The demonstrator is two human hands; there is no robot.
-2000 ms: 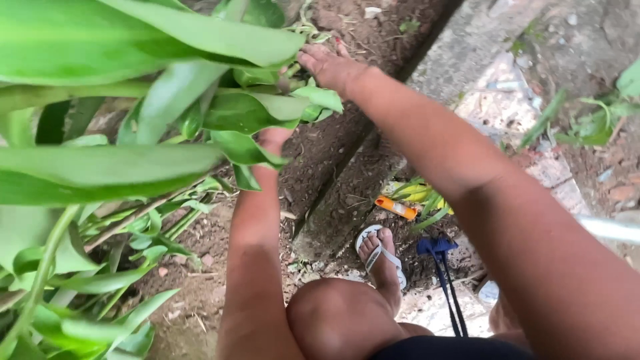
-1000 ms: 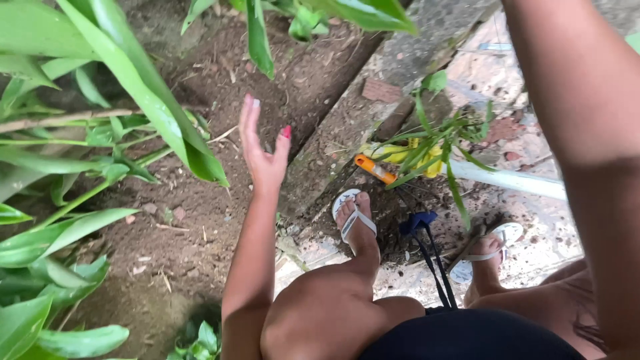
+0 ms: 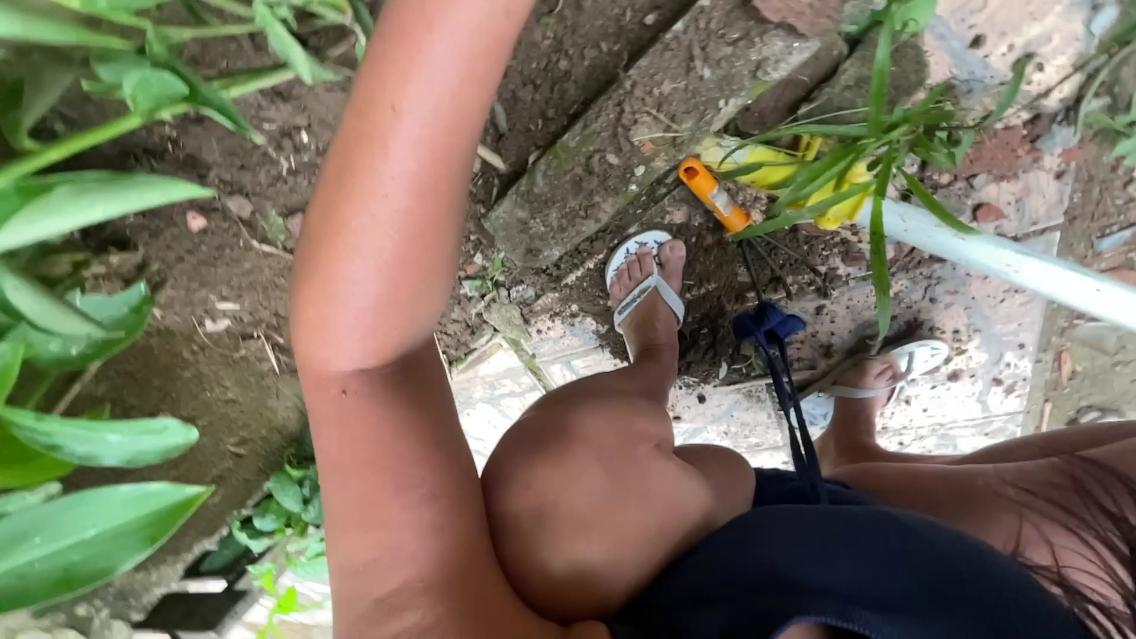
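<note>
Neither of my hands shows; my left forearm stretches up past the top edge, so what that hand holds is hidden. Large-leaved green plants (image 3: 98,435) grow at the left over bare soil (image 3: 213,257). Right of centre, an orange tool handle (image 3: 714,195) with thin metal tines lies beside my foot. Next to it are a yellow object (image 3: 799,173), which looks like part of a glove or tool, and a pale pole (image 3: 1003,257). Narrow green leaves (image 3: 879,160) lie over the yellow object.
A stone edging block (image 3: 648,124) runs diagonally between soil and paving (image 3: 967,382). My feet in white flip-flops (image 3: 652,293) stand on and beside the soil-strewn paving. Dark blue drawstrings (image 3: 785,382) hang between my legs. Small leafy plants (image 3: 293,506) grow at lower left.
Two seconds ago both arms reached into the leaves; one second ago my left hand was open above the soil. Now the left arm extends upward, and the right arm has left the view.
</note>
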